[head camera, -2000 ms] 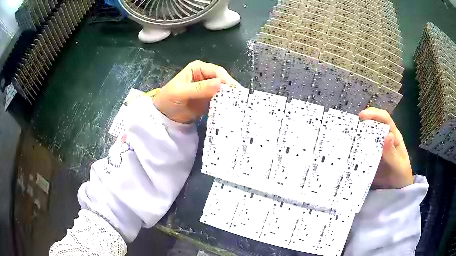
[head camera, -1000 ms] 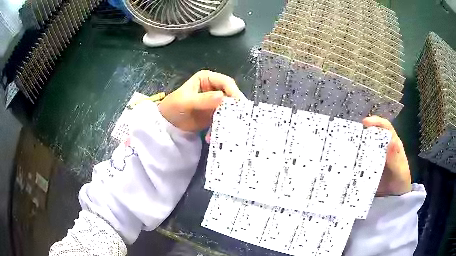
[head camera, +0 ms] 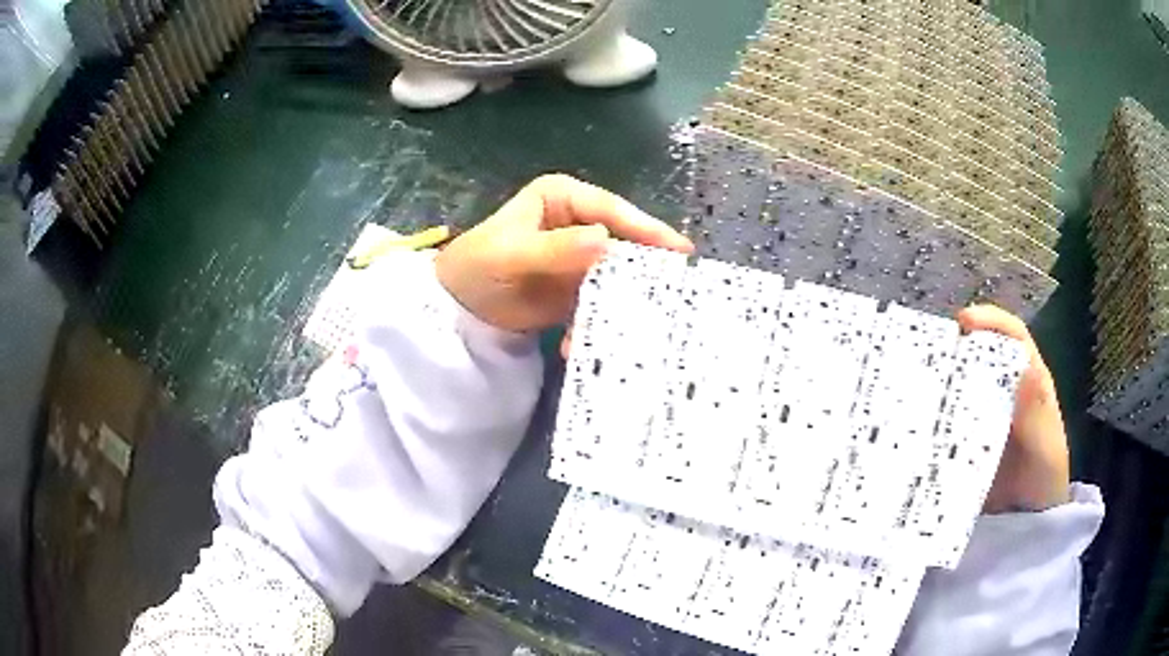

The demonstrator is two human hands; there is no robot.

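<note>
A white PCB panel (head camera: pixel 782 397) with small black marks is held up, tilted, in front of me. My left hand (head camera: pixel 545 256) grips its upper left corner, with the index finger stretched along the top edge. My right hand (head camera: pixel 1026 410) holds its right side, fingertips over the top right corner. Another white panel (head camera: pixel 731 577) lies below the held one and is partly covered by it. The racked PCB panels (head camera: pixel 885 141) stand in close rows directly behind the held panel, the front face greyish-purple.
More racked panels stand at the right edge (head camera: pixel 1131 269) and upper left (head camera: pixel 141 122). A fan (head camera: pixel 487 26) with white feet stands at the back. A yellow stick (head camera: pixel 404 245) lies on a small white paper (head camera: pixel 340 301) by my left sleeve. A brown surface (head camera: pixel 96 436) is at lower left.
The view has shifted, so the hands and bench things sit further right in the picture. My left index finger has stretched out along the panel's top edge. Both hands still hold the panel.
</note>
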